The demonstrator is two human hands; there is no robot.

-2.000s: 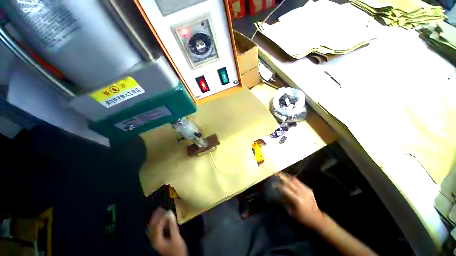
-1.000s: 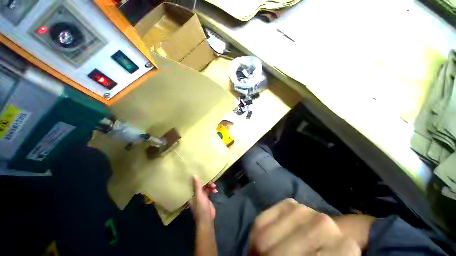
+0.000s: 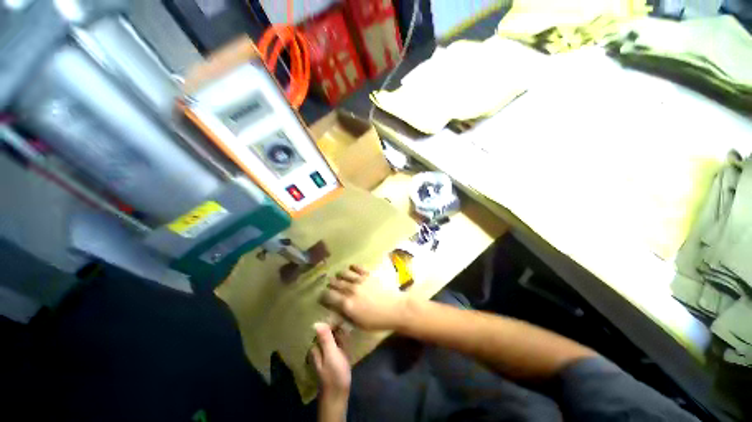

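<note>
The khaki-beige panel (image 3: 256, 305) lies over the press base, its notched edge hanging at the front left. The brown die block (image 3: 304, 262) at the end of the short ram is at the panel's surface; whether it touches is unclear. My left hand (image 3: 331, 363) is at the panel's front edge, thumb on top and other fingers partly hidden, holding the edge. My right hand (image 3: 367, 298) lies on the panel just in front of the block, fingers bent, palm hidden; whether it grips anything is unclear. Small dark metal pieces (image 3: 426, 236) lie beside the round tub (image 3: 434, 194).
The press's green head (image 3: 235, 247) and silver cylinder stand at left. The control box (image 3: 272, 148) is behind the panel, with a cardboard box (image 3: 350, 152) beside it. A yellow button box (image 3: 401, 269) sits at the bench edge. The white table (image 3: 577, 189) at right bears panel stacks (image 3: 717, 264).
My right hand has come from low in front of the camera onto the panel. My left hand remains at the panel's front edge. The view has shifted, showing more of the press and the background.
</note>
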